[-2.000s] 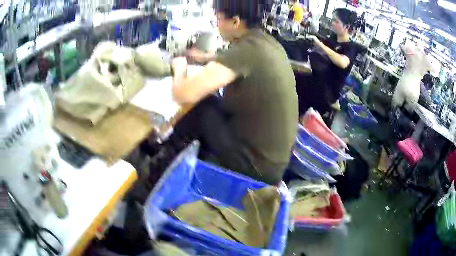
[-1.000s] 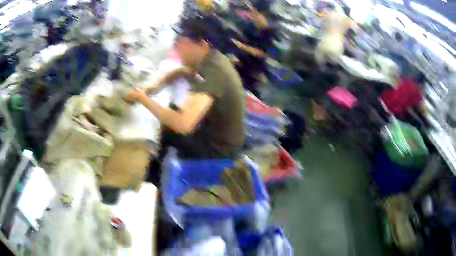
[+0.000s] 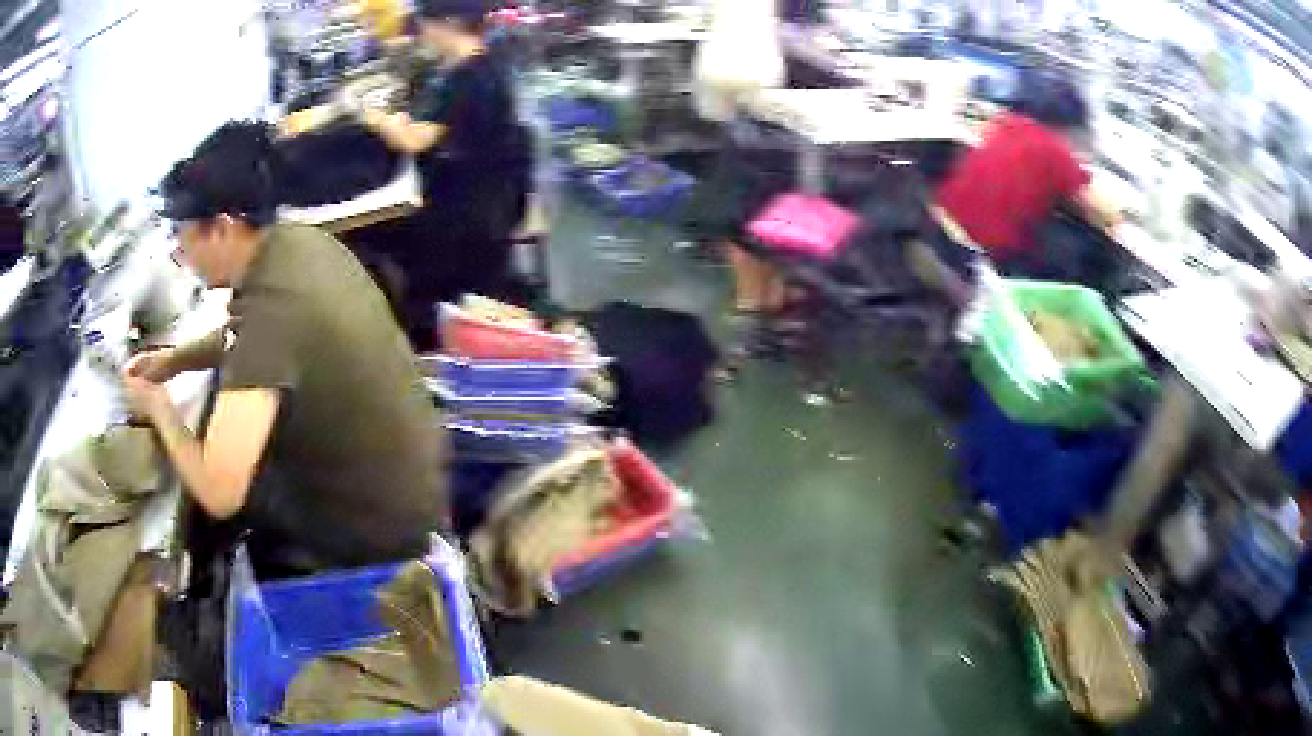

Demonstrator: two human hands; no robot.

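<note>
No hand of mine is in view. Nearest in front of me is a blue crate at the bottom left, with khaki cloth pieces in it. A pale khaki piece shows at the bottom edge, right of the crate, cut off by the frame; what holds or carries it cannot be seen. A khaki garment heap lies at the far left on a neighbouring table. The picture is blurred.
A person in an olive shirt sits at the left; others sit behind and at the right. A red crate and stacked blue crates stand beside the green floor aisle. A green crate and khaki bundle are at the right.
The view has swung right, so the seated person and blue crate sit further left. My machine and its table have mostly left the picture. The pale khaki piece now shows at the bottom edge.
</note>
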